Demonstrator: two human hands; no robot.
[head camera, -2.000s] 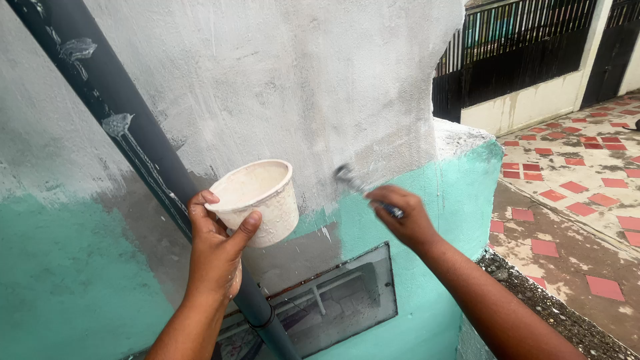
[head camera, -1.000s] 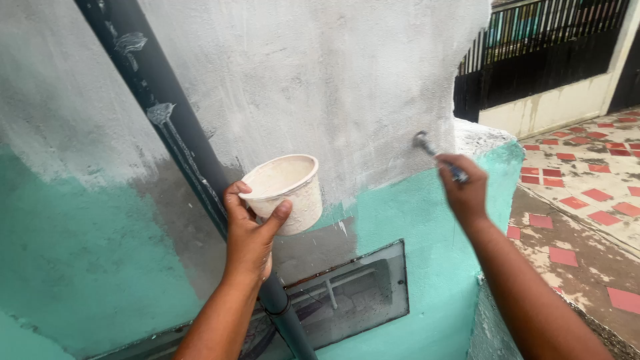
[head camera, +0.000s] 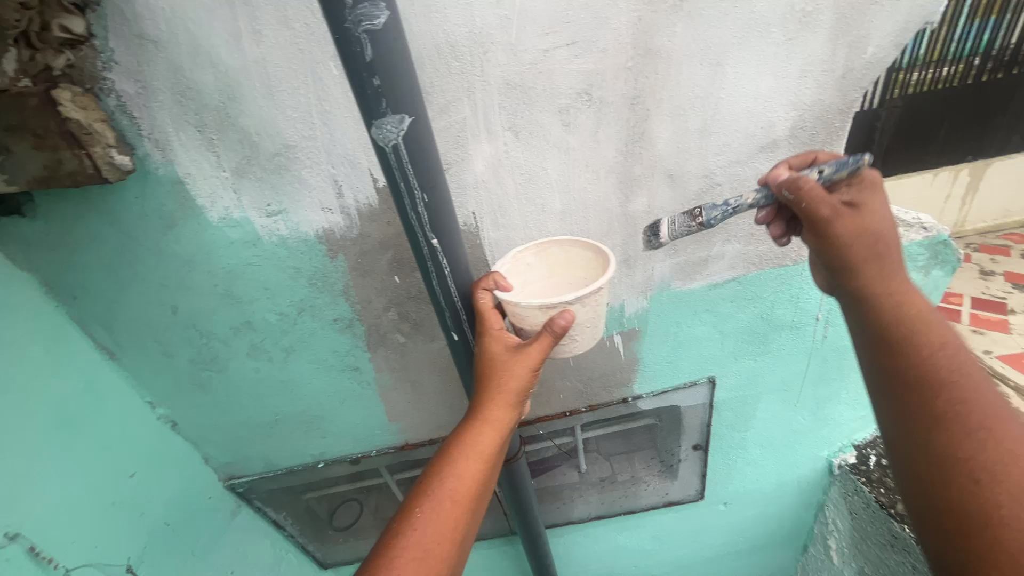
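Observation:
My left hand (head camera: 516, 344) grips a white plastic tub (head camera: 588, 320) by its side, thumb on the outside and a finger over the rim. Pale paint coats the tub's inside. In my right hand (head camera: 832, 212) is a paintbrush (head camera: 736, 206) with a paint-spattered blue handle; its dark, paint-wetted bristles point left, just right of and slightly above the tub. Behind both hands stands a wall (head camera: 560, 120) with whitish paint above, turquoise below and bare grey patches between. Whether the bristles touch the wall, I cannot tell.
A dark drainpipe (head camera: 424, 184) with white smears runs slantwise down the wall, left of the tub. Below is a framed recessed panel (head camera: 624, 456). A broken masonry ledge (head camera: 64, 140) juts at upper left. At right are a black metal gate (head camera: 944, 120) and red-and-cream paving (head camera: 988, 312).
The brush was up against the pale wall at right a second ago; now it is nearer the tub, its bristles pointing left. My left hand still holds the tub. The view has swung left.

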